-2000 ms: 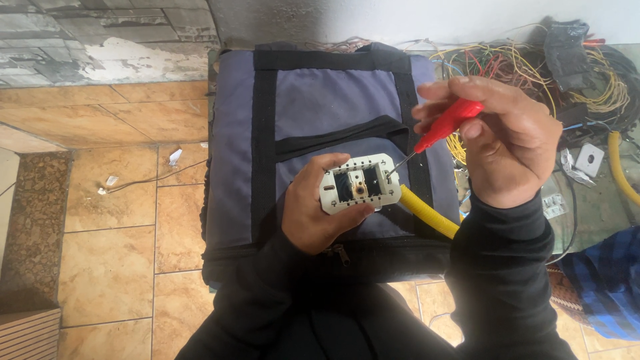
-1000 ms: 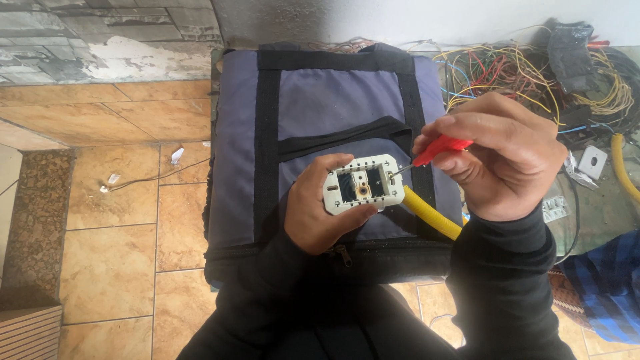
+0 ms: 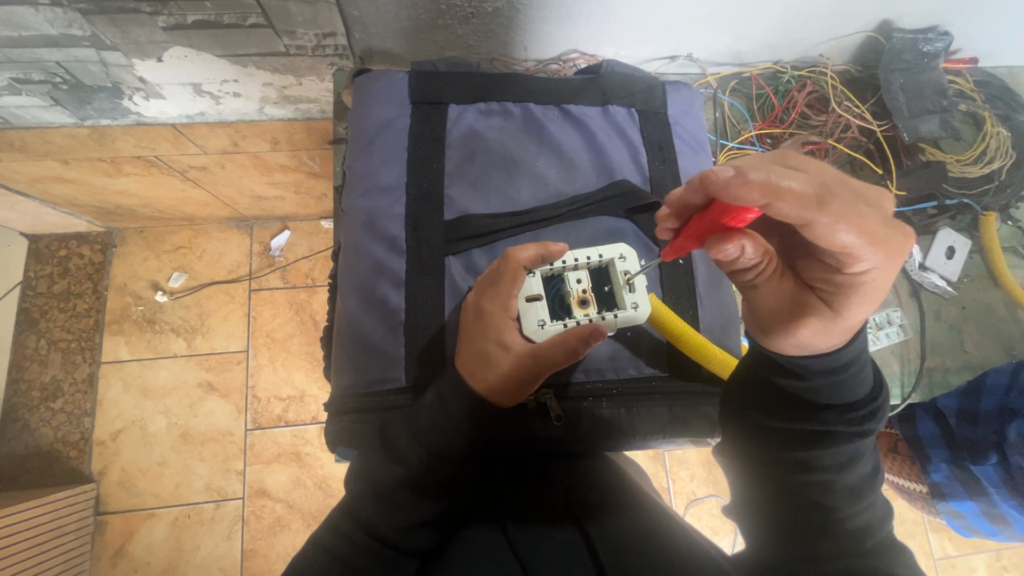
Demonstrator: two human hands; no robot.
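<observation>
My left hand (image 3: 512, 328) grips a white plastic electrical outlet frame (image 3: 532, 314) from its left side, thumb below and fingers above. A module with a scorched-looking hole (image 3: 585, 302) sits in the middle of the frame. My right hand (image 3: 800, 240) holds the red handle of a screwdriver (image 3: 708, 227), tilted down to the left. Its thin metal tip meets the slot at the frame's right end, where a screw seems to sit. A yellow corrugated conduit (image 3: 692, 336) runs from behind the frame toward my right sleeve, which hides its far part.
A grey-blue padded bag with black straps (image 3: 544, 160) lies under my hands. Tangled wires (image 3: 800, 112), a white cover plate (image 3: 947, 254), a white module piece (image 3: 888, 329) and more yellow conduit (image 3: 1000, 260) lie at the right. Blue checked cloth (image 3: 976, 448) is at lower right.
My right hand has turned and changed its hold on the screwdriver handle since the first frame. The tip stays at the frame's right end. My left hand keeps its hold on the frame.
</observation>
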